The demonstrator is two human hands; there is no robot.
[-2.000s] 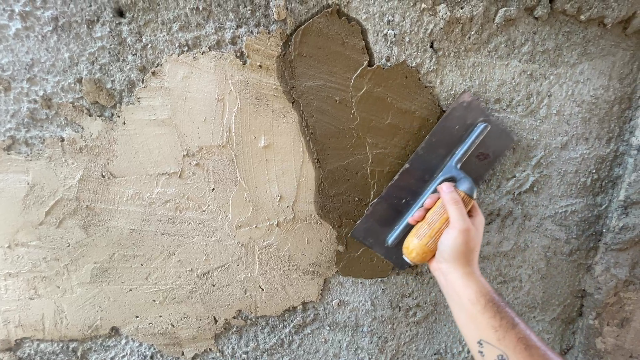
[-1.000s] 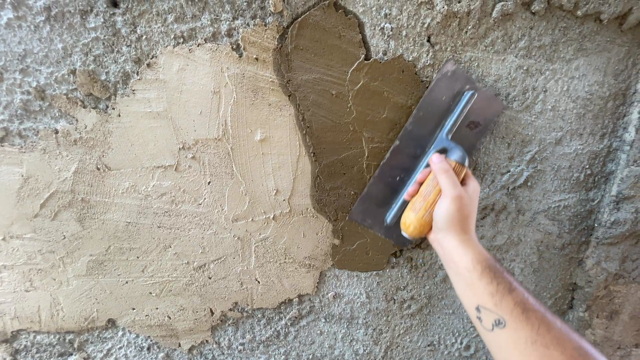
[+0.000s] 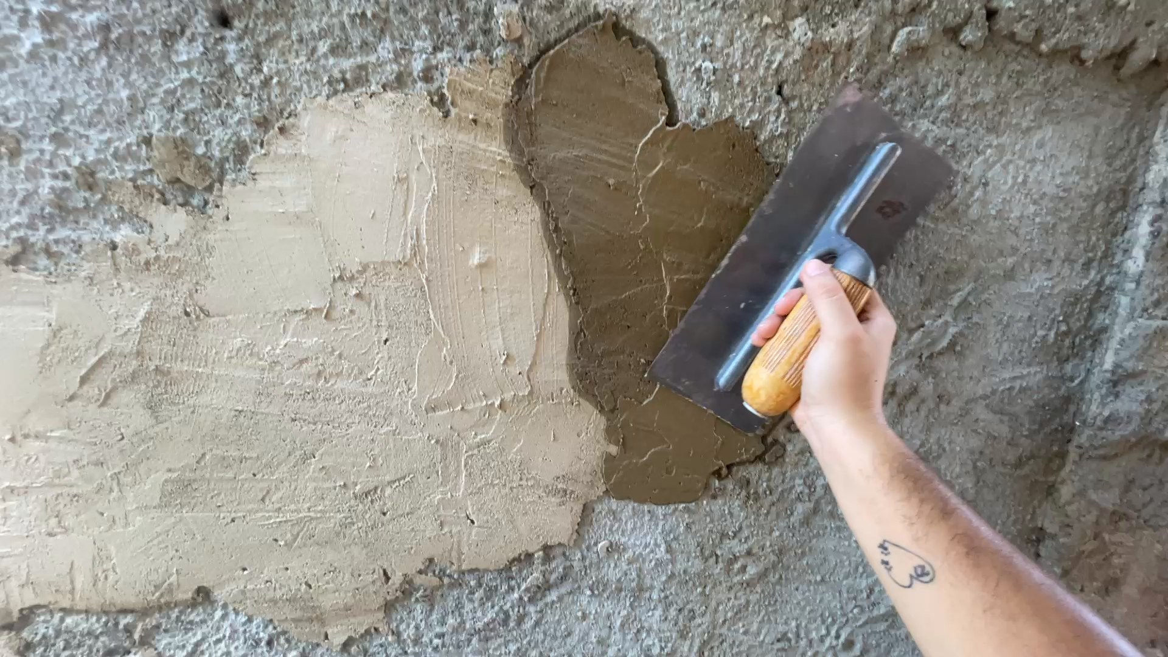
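My right hand (image 3: pixel 844 351) is closed around the ribbed wooden handle of a steel plastering trowel (image 3: pixel 794 260). The blade tilts, its upper end leaning right, and its left long edge lies over the right part of a dark, wet plaster patch (image 3: pixel 602 219). Fine ridges run down that patch. To its left, and bordering it, spreads a broad area of paler plaster (image 3: pixel 365 365) with trowel marks. The blade hides part of the wet patch's right edge. My left hand is not in view.
Rough grey wall (image 3: pixel 985 365) surrounds both plaster areas. A vertical ridge (image 3: pixel 1118 301) stands out at the far right, and an uneven ledge of rough material (image 3: pixel 1049 41) runs along the top right. Small brownish lumps (image 3: pixel 181 162) stick to the wall at upper left.
Since two seconds ago, the trowel in my right hand has moved slightly up along the wet patch's right side. My grip looks the same.
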